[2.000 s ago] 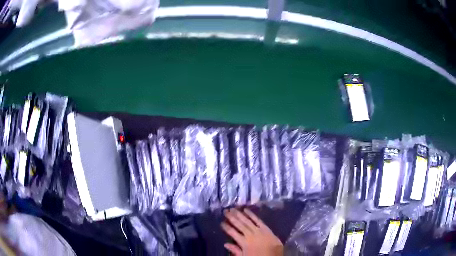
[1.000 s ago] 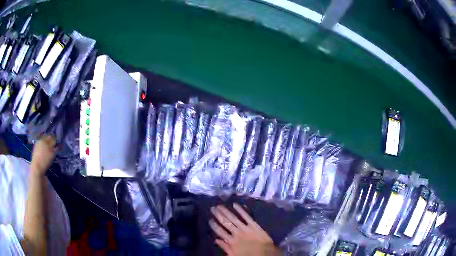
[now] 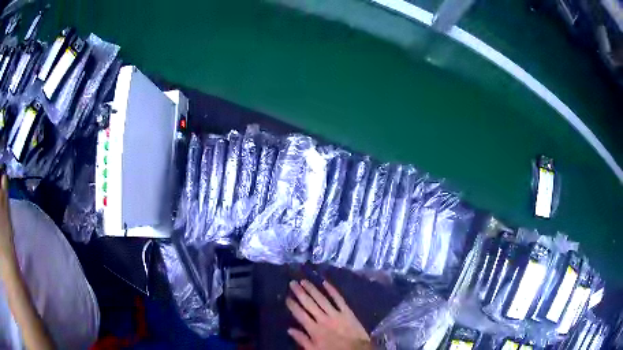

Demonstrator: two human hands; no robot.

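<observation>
My right hand (image 3: pixel 328 318) lies back up at the bottom centre, fingers spread on the dark mat (image 3: pixel 273 301). Nothing shows in it. My left hand is not in view. Just beyond the right hand, a row of bagged units (image 3: pixel 341 205) stands on edge in clear, crinkled plastic. A crumpled clear plastic bag (image 3: pixel 413 318) lies to the right of the hand. Open power bank units (image 3: pixel 529 290) with white faces and yellow strips lie on plastic further right.
A white-grey box (image 3: pixel 147 157) with red and green buttons stands left of the row. A single open unit (image 3: pixel 544 191) lies on the green conveyor belt (image 3: pixel 328 89). More open units (image 3: pixel 61 72) lie far left. Another person's arm (image 3: pixel 20 301) shows at the left edge.
The view has turned and shifted, so the rows and belt slant down to the right. The other person's hand at the left has gone out of view. My right hand stays spread on the mat.
</observation>
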